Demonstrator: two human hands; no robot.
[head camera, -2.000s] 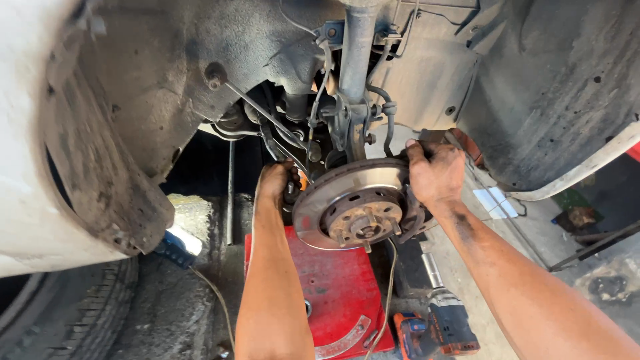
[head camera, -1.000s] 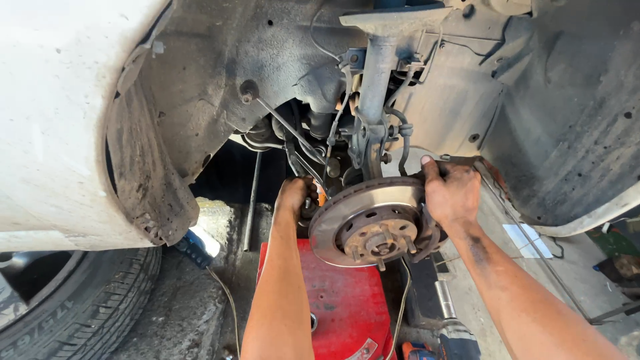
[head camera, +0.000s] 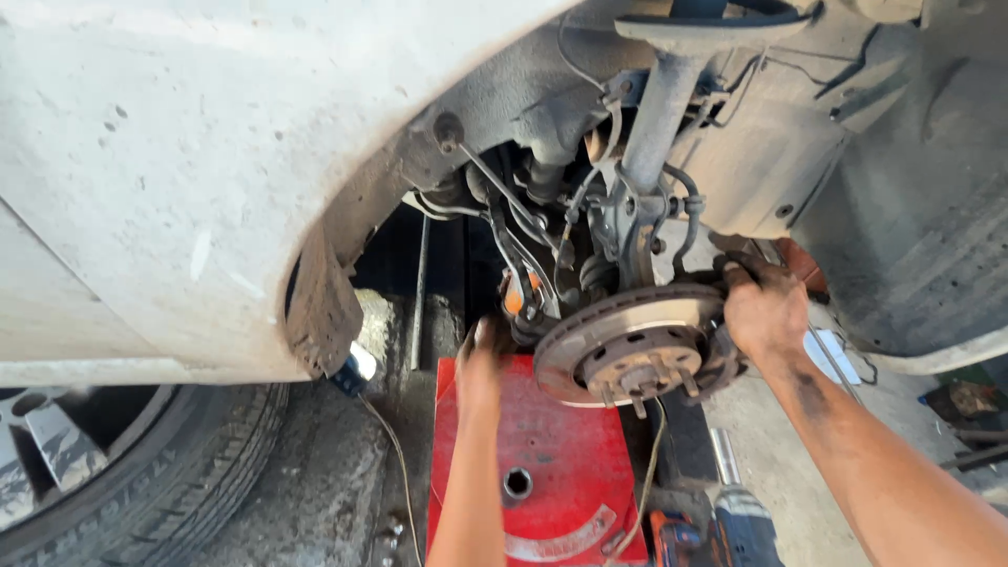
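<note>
A rusty brake disc (head camera: 630, 339) with wheel studs sits on the hub below the suspension strut (head camera: 657, 118). My right hand (head camera: 764, 303) grips the brake caliper assembly (head camera: 720, 358) at the disc's right side, its fingertips partly hidden. Left of the disc, my left hand (head camera: 482, 354) is blurred beside the lower end of the control arm and link parts (head camera: 535, 315); whether it holds anything cannot be told. Just above that hand shows an orange object (head camera: 520, 293), partly hidden behind the metal rods.
A red metal box-like stand (head camera: 543, 441) is under the disc. A cordless impact wrench (head camera: 744, 520) lies at lower right with a socket on it. A tire (head camera: 213, 472), a lit work lamp (head camera: 350, 374) with its cable and the white fender (head camera: 197, 157) are at left.
My left hand has come down and away from the orange object, which it was touching earlier. My right hand stays at the caliper. The view has shifted left.
</note>
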